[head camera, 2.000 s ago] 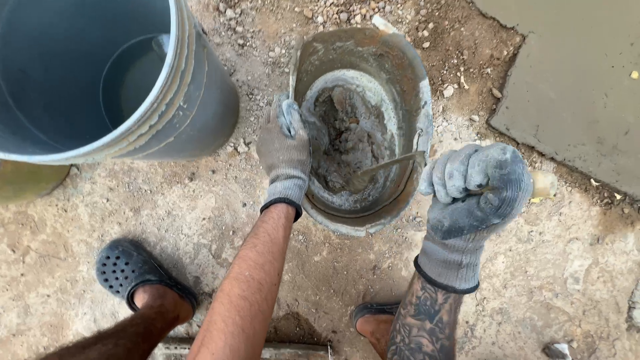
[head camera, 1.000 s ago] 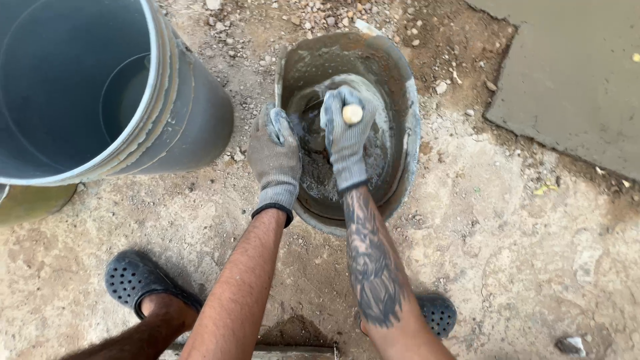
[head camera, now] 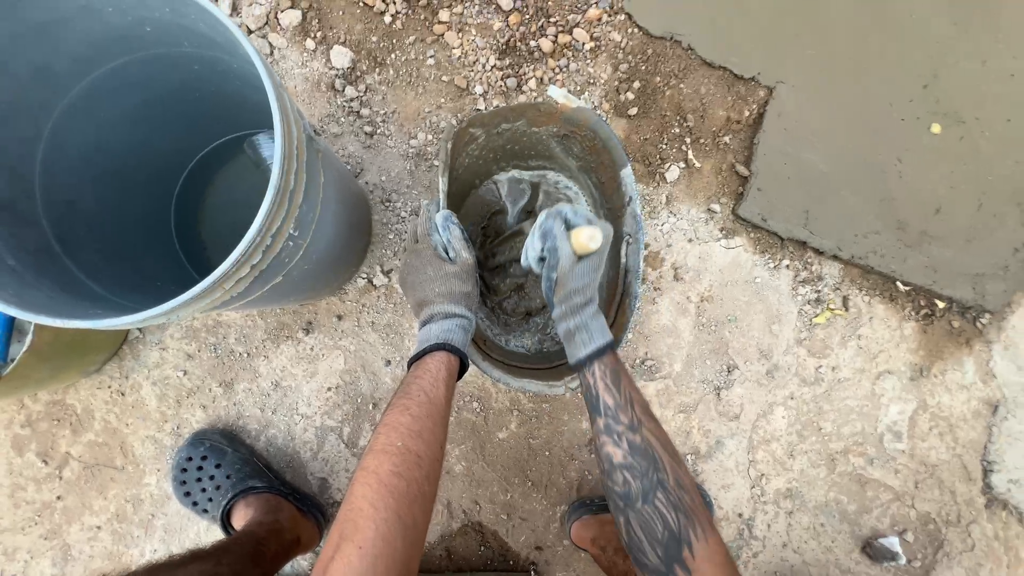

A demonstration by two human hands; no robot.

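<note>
A mortar-crusted bucket (head camera: 540, 124) stands between my feet with wet grey mortar (head camera: 508, 276) inside. My left hand (head camera: 440, 276), in a grey knit work glove, grips the bucket's left rim, thumb over the edge. Above the mortar, my right hand (head camera: 566, 268), gloved too, is closed around the handle of a trowel, whose pale handle end (head camera: 586, 240) points up at the camera. Part of the metal blade (head camera: 516, 196) shows in the mortar near the far wall; the rest is hidden by the mortar and my hand.
A large grey bucket (head camera: 340, 216) holding some liquid stands at left, with a yellowish container (head camera: 68, 360) partly under its edge. Wet smooth concrete (head camera: 888, 152) lies at upper right, beside loose gravel (head camera: 520, 36). My feet in dark clogs (head camera: 212, 476) flank the work on rough ground.
Two seconds ago my right hand was outside the bucket's right rim with the trowel reaching in; it has moved left over the mortar. My left hand has stayed on the rim. The mortar looks wetter and smoother.
</note>
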